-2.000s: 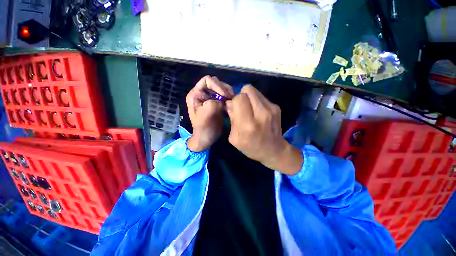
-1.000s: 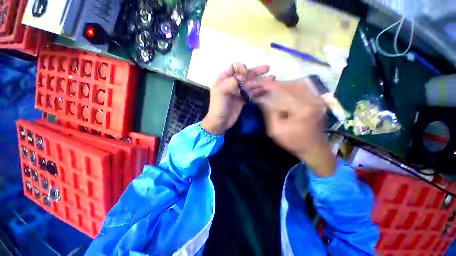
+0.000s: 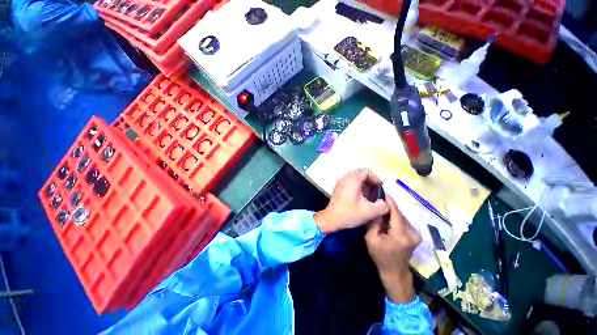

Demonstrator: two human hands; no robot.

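Observation:
My left hand (image 3: 354, 202) pinches a small dark round unit (image 3: 381, 192), perhaps a watch case, over the front edge of the pale yellow work mat (image 3: 452, 176). My right hand (image 3: 394, 241) is against the same unit from below, its fingertips touching it or my left fingertips. The fingers hide most of the unit, and I cannot tell what the right fingertips hold. A blue pen or stick tool (image 3: 422, 201) lies on the mat just right of my hands.
An electric screwdriver (image 3: 412, 127) hangs over the mat. Red trays (image 3: 124, 229) stand stacked at left. Loose round parts (image 3: 294, 118) and a purple block (image 3: 327, 141) lie left of the mat. Yellow scraps (image 3: 481, 298) lie at right. A white ledge (image 3: 478, 144) runs behind.
The view has turned, bringing the screwdriver and white ledge into sight. My right hand, blurred and apart from my left hand a second ago, is back against it. My left hand still holds the dark unit.

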